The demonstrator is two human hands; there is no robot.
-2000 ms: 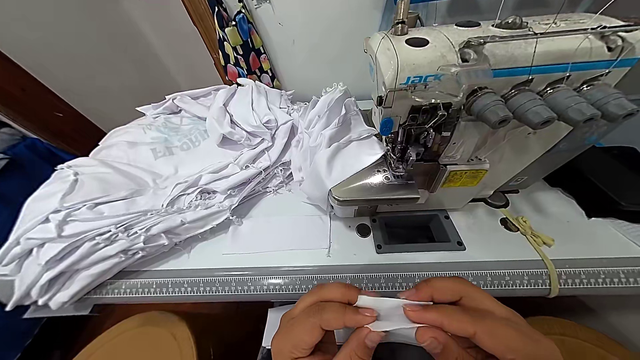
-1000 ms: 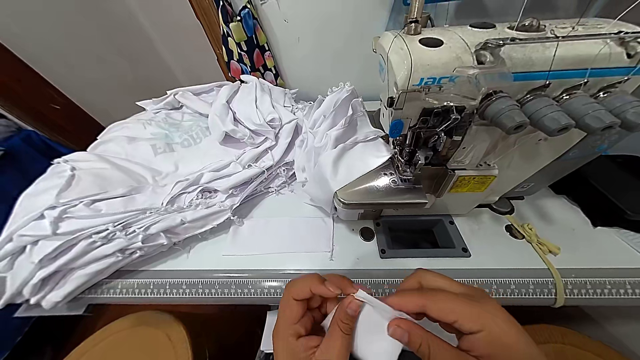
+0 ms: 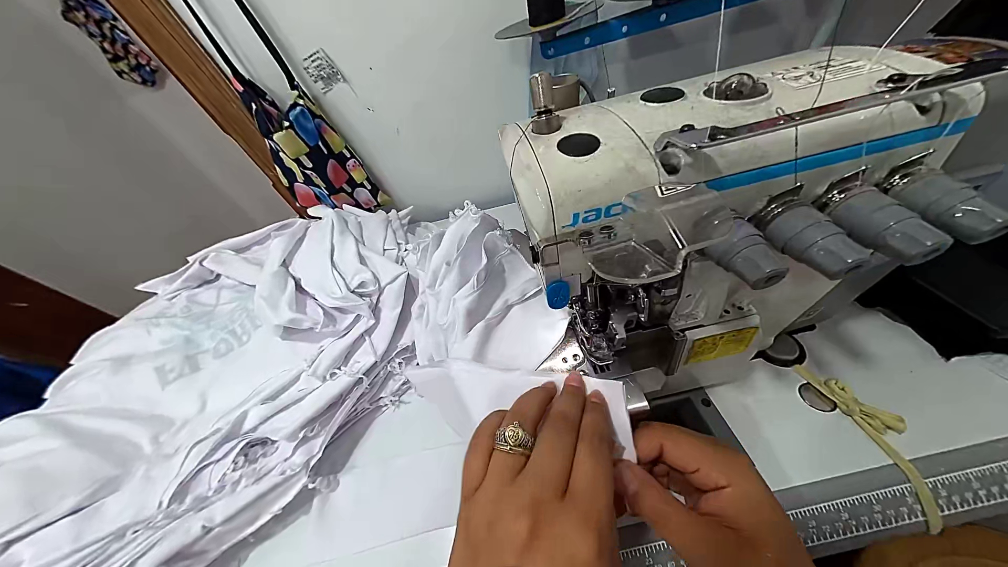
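A folded piece of white fabric [image 3: 488, 394] lies at the front of a Jack overlock sewing machine [image 3: 732, 165], its upper edge close to the presser foot [image 3: 600, 350]. My left hand [image 3: 543, 465], with a ring on one finger, presses flat on this piece with the fingers extended toward the foot. My right hand [image 3: 693, 488] pinches the fabric's right edge between thumb and fingers, just right of the left hand. The needle area is partly hidden by machine parts, and the hands cover the fabric's lower part.
A heap of white knit fabric pieces [image 3: 299, 315] fills the left of the table. A ruler tape [image 3: 866, 504] runs along the front edge. A yellowish fabric strip [image 3: 874, 425] is tied at the right. A popsicle-print cloth [image 3: 323, 150] hangs behind.
Both hands have moved from the table's front edge up to the presser foot with the white fabric. The left hand now lies flat on it. The view has moved closer to the machine.
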